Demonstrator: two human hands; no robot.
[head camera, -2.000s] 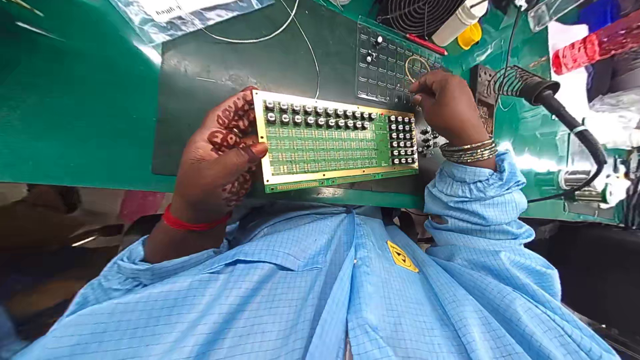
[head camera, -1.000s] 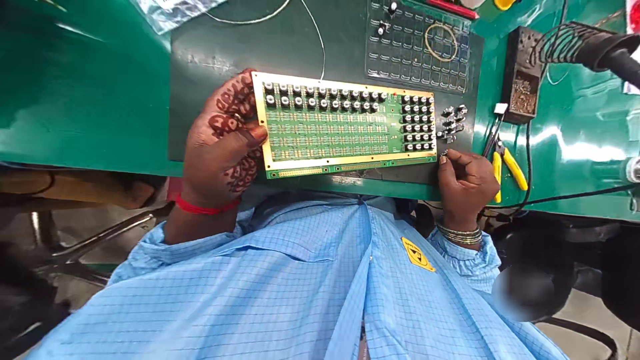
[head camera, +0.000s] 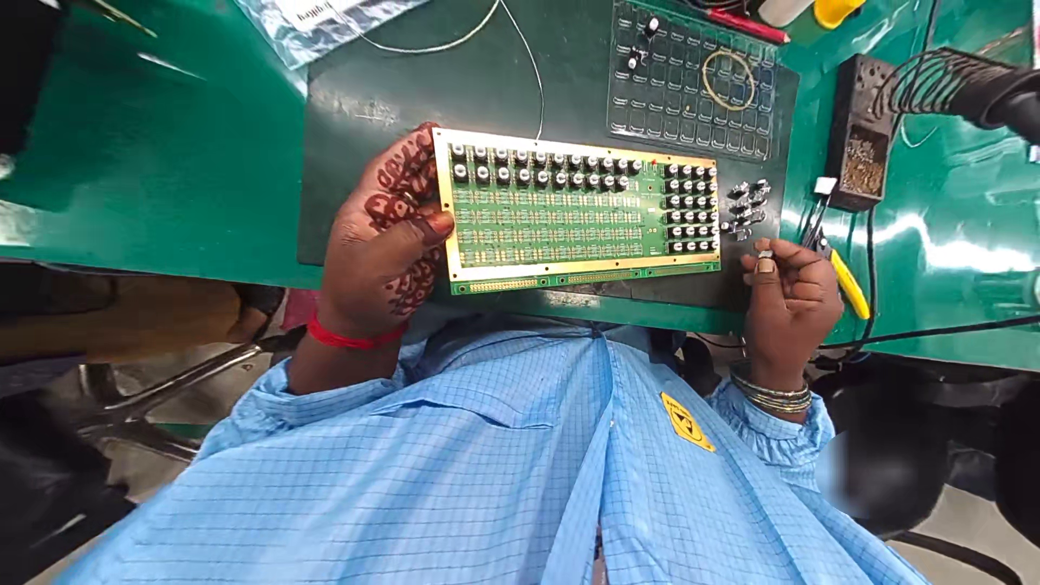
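Note:
My left hand (head camera: 386, 244) grips the left end of a green printed circuit board (head camera: 552, 219) with a gold-coloured border, its thumb on the face. Black round components with pale tops fill two rows along the board's upper part and a block at its right end. To the right of the board, my right hand (head camera: 784, 284) pinches a small pale-topped component (head camera: 764, 255) between thumb and fingertips. Just above that hand, several loose components (head camera: 746, 210) lie on the dark mat (head camera: 366, 106).
A clear plastic tray (head camera: 691, 81) holds a few components and a yellowish ring. Yellow-handled cutters (head camera: 849, 284) lie right of my right hand, near a soldering iron stand (head camera: 865, 130) with a coiled holder. A plastic bag (head camera: 325, 24) and thin wire lie at the top.
My right hand has moved from above the board's right end, near the tray, down to beside its lower right corner. The left hand keeps its grip on the board. The view has shifted.

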